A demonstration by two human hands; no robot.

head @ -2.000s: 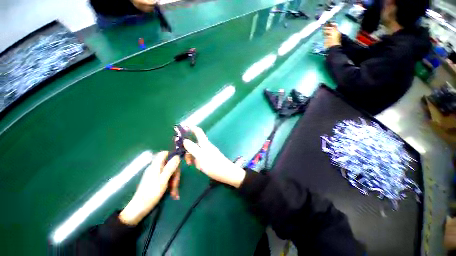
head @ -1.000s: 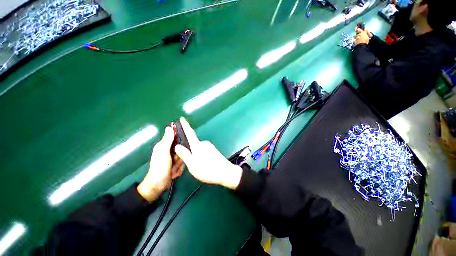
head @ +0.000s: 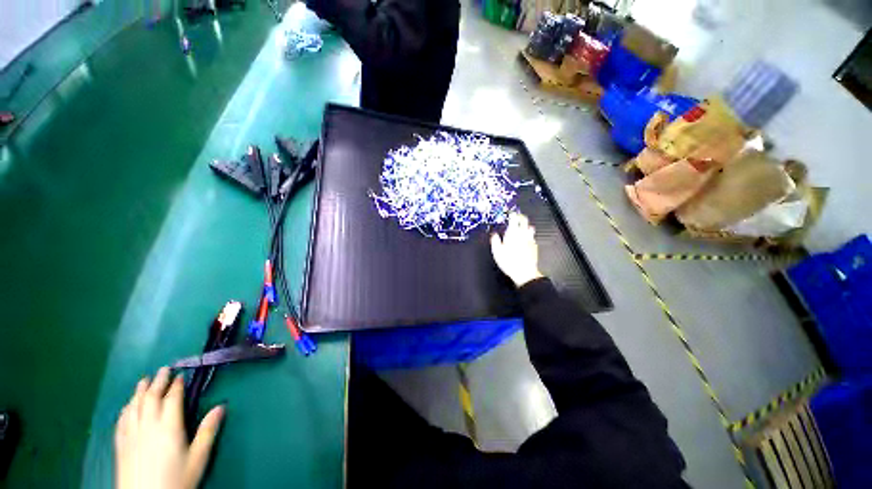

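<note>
A black battery clamp with a bright metal jaw tip (head: 226, 320) lies on the green worktop, a black handle crossing it. My left hand (head: 161, 435) is at the bottom left with its fingers spread, beside the clamp's lower end; whether it touches the clamp is unclear. A tangled pile of silver bent-wire pieces (head: 447, 181) lies on the black tray (head: 402, 287). My right hand (head: 516, 250) is over the tray, its fingertips at the pile's lower right edge. No piece shows in it, though its palm side is hidden.
Several black clamps (head: 263, 172) lie left of the tray, with cables ending in red sleeves and blue plugs (head: 304, 344). A blue crate (head: 435, 344) is under the tray. A person in dark clothing (head: 406, 48) stands beyond it. Cartons and blue bins are on the floor at right.
The view has turned right. The hands, earlier together on a clamp, are now apart. My right hand has moved over to the wire pile; my left is low beside a clamp on the worktop.
</note>
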